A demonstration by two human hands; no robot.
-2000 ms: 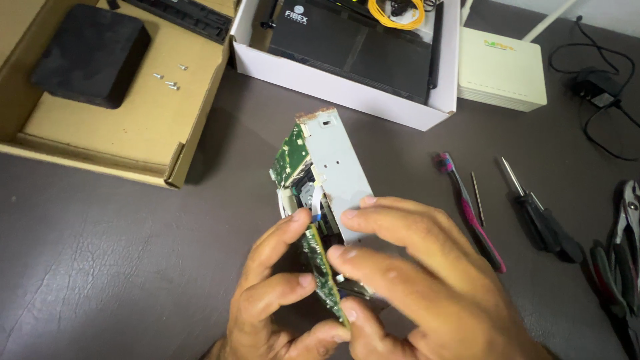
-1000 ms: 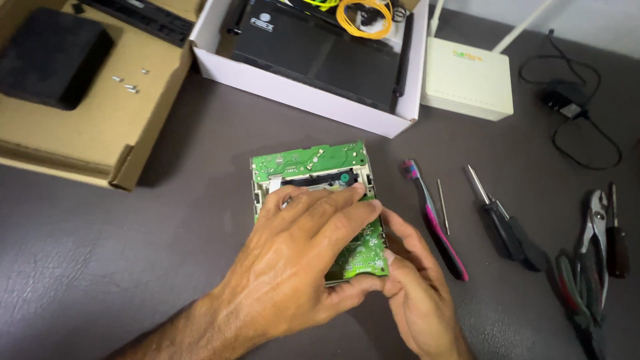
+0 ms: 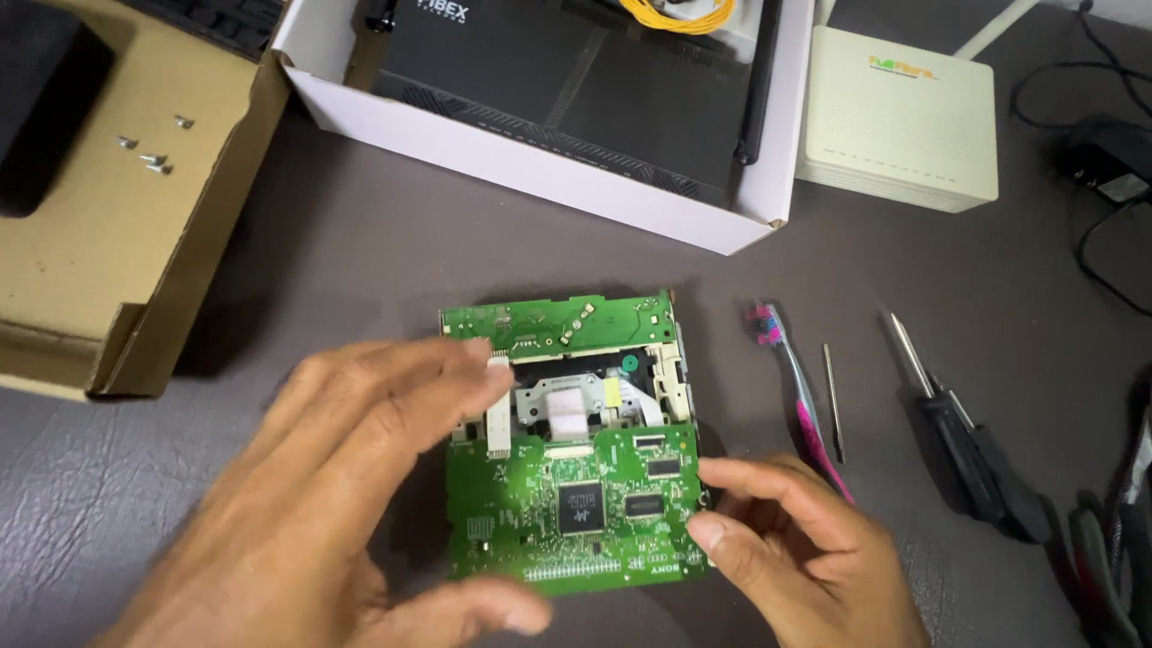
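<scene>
An optical disc drive with its underside up lies on the dark table, its green main circuit board (image 3: 504, 522) toward me and a narrower green board (image 3: 621, 324) at the far end. Between them show a metal laser sled (image 3: 540, 405) and a white flat ribbon cable (image 3: 499, 423) that joins the two boards. My left hand (image 3: 360, 477) is spread over the drive's left side, fingertips at the ribbon cable's top end, holding nothing. My right hand (image 3: 801, 549) has thumb and index finger at the drive's right edge; whether they grip it is unclear.
A toothbrush (image 3: 796, 387), a thin metal rod (image 3: 834, 400), screwdrivers (image 3: 963, 450) and pliers (image 3: 1125, 531) lie to the right. Beyond the drive stand a white box (image 3: 531, 171) holding a black router (image 3: 576, 81) and a white router (image 3: 900, 126). A cardboard tray (image 3: 198, 225) with several screws (image 3: 153, 160) is at left.
The drive was tilted on edge, then turned flat with its boards up. My left hand has moved left off the boards, uncovering the laser sled and chips.
</scene>
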